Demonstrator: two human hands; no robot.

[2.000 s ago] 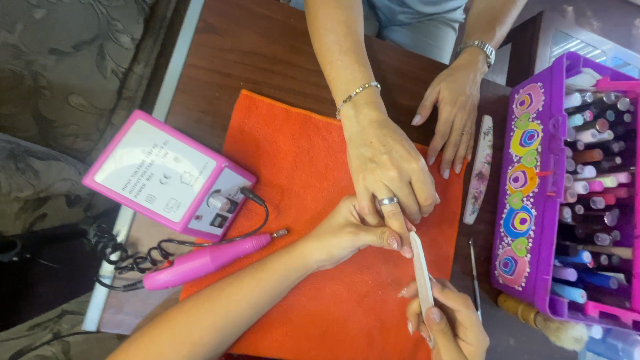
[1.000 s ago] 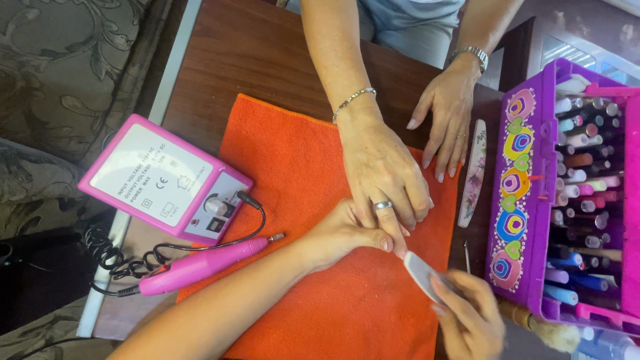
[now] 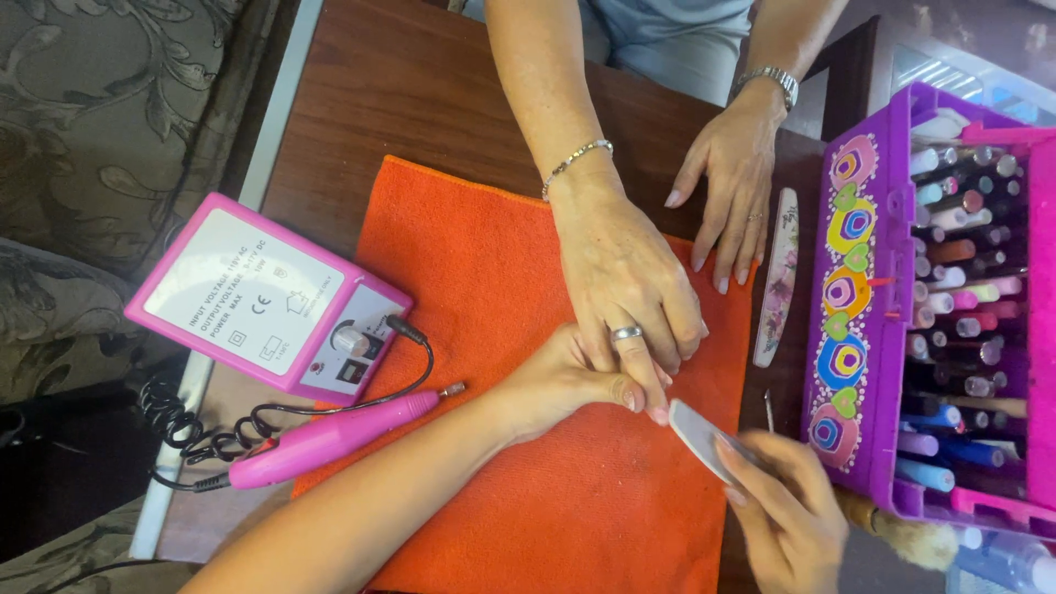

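Note:
My left hand (image 3: 577,379) holds a finger of another person's hand (image 3: 627,272), with my thumb on top, above an orange cloth (image 3: 462,247). That person's hand lies palm down and wears a ring and a bracelet. My right hand (image 3: 784,503) grips a white nail file (image 3: 701,437), whose tip is at or just beside the nail of the held finger. The person's other hand (image 3: 734,181), with a wristwatch, rests on the table and the cloth's edge. A floral nail file (image 3: 778,280) lies on the table right of the cloth.
At left sits a pink electric nail drill unit (image 3: 247,289) with its coiled cord and pink handpiece (image 3: 330,441), partly on the cloth. A purple case (image 3: 883,363) full of nail polish bottles (image 3: 965,322) stands at right. Below it lie a brush (image 3: 916,540) and a thin metal tool (image 3: 769,411).
The file in my right hand has tilted from nearly upright to a slant, and its broad face shows more. My left hand keeps its hold on the person's finger.

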